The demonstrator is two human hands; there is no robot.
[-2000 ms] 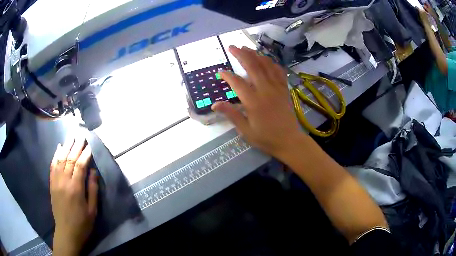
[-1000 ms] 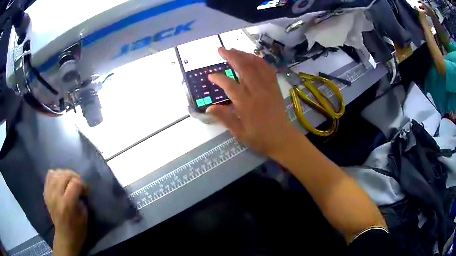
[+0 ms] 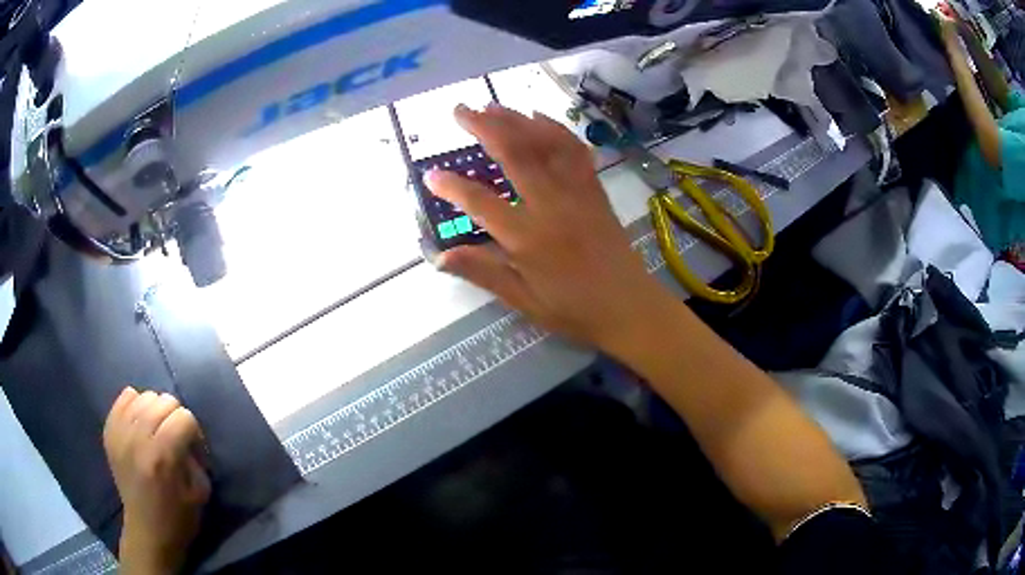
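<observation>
A dark garment panel (image 3: pixel 84 359) lies flat under the needle area and down the table's left side. My left hand (image 3: pixel 157 461) rests on it, fingers curled into a fist; whether it pinches anything is hidden. A thin line, perhaps a thread, lies on the cloth above it. A smartphone (image 3: pixel 422 129) lies right of the needle, showing a dark keypad with green keys below a white area. My right hand (image 3: pixel 540 225) is over the phone, fingers spread, thumb near its lower edge; it covers much of the keypad and holds nothing.
A white sewing machine head (image 3: pixel 337 90) with "JACK" lettering spans the top. Yellow-handled scissors (image 3: pixel 719 225) lie right of my right hand. Small metal tools and pale scraps (image 3: pixel 753 73) lie behind them. Dark and grey cloth (image 3: pixel 933 348) is heaped lower right. Another person's arm (image 3: pixel 976 107) shows top right.
My left hand has drawn back from near the needle and curled up. My right hand has moved left over the phone, covering more of the keypad.
</observation>
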